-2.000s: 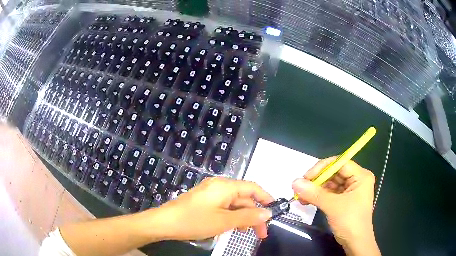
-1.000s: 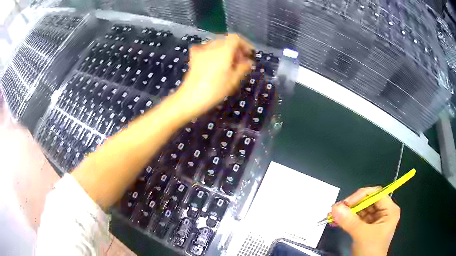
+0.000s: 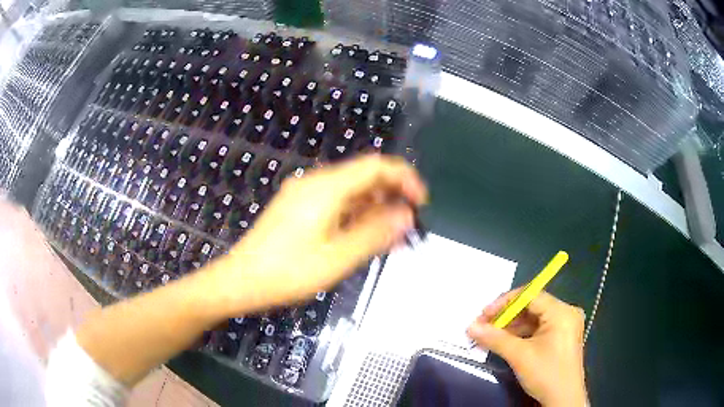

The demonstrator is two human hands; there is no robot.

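My left hand (image 3: 341, 215) is blurred above the right edge of the blister tray, its fingers closed on a small black housing (image 3: 415, 234) that is also blurred. My right hand (image 3: 540, 338) holds the yellow tool (image 3: 533, 288) like a pen, its tip low over the white paper's right side. The white paper (image 3: 444, 282) lies on the bench, with the grid label sheet (image 3: 371, 381) at its near end. A black flat object (image 3: 456, 385) lies beside the grid, under the right hand's left side. The blister tray (image 3: 361, 306) holds rows of black housings.
The dark green bench (image 3: 484, 175) is edged by a pale rail (image 3: 548, 131). Tall stacked blister trays (image 3: 524, 71) stand behind it. Another stack shows at the far left. A thin pale cord (image 3: 607, 262) hangs at the right. Pinkish floor (image 3: 48, 294) shows at the lower left.
My left hand has moved from the tray's far rows toward the paper, with a housing now visible in its fingers. My right hand shifted left with the yellow tool. The camera view has shifted too.
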